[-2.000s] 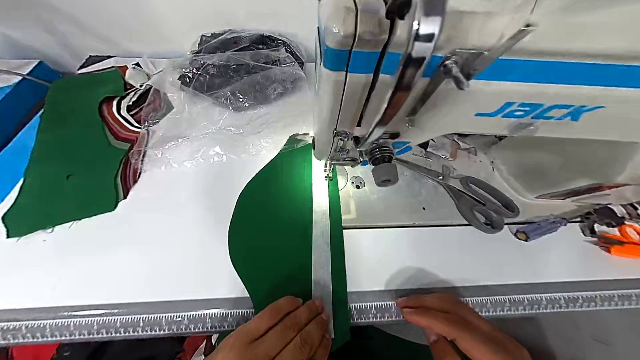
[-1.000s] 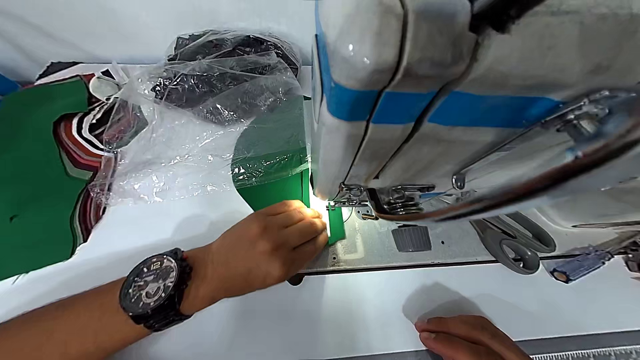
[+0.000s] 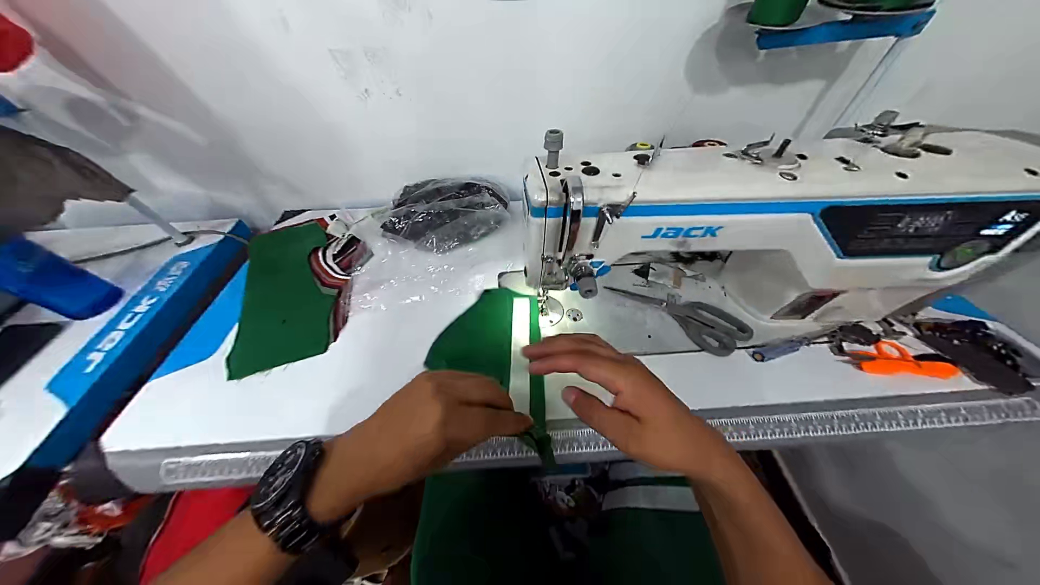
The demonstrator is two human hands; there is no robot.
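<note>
A green fabric piece (image 3: 471,333) with a white strip (image 3: 520,341) along it lies in front of the lit needle area of a white Jack sewing machine (image 3: 699,211). My left hand (image 3: 447,422), with a black watch on its wrist, pinches the fabric's near end at the table edge. Beside the strip, my right hand (image 3: 617,390) has its fingers spread, fingertips at the strip's right side; whether they touch it is unclear. More green fabric hangs below the table edge.
Grey-handled scissors (image 3: 707,325) rest on the machine bed, with orange-handled snips (image 3: 902,361) farther right. At left are stacked cut fabric pieces (image 3: 284,301) and a clear plastic bag (image 3: 447,211) with dark contents. A measuring tape (image 3: 812,426) runs along the table's front edge.
The view has pulled back widely. My left hand has moved from beside the needle to the fabric's near end. My right hand has come from the table front to the strip.
</note>
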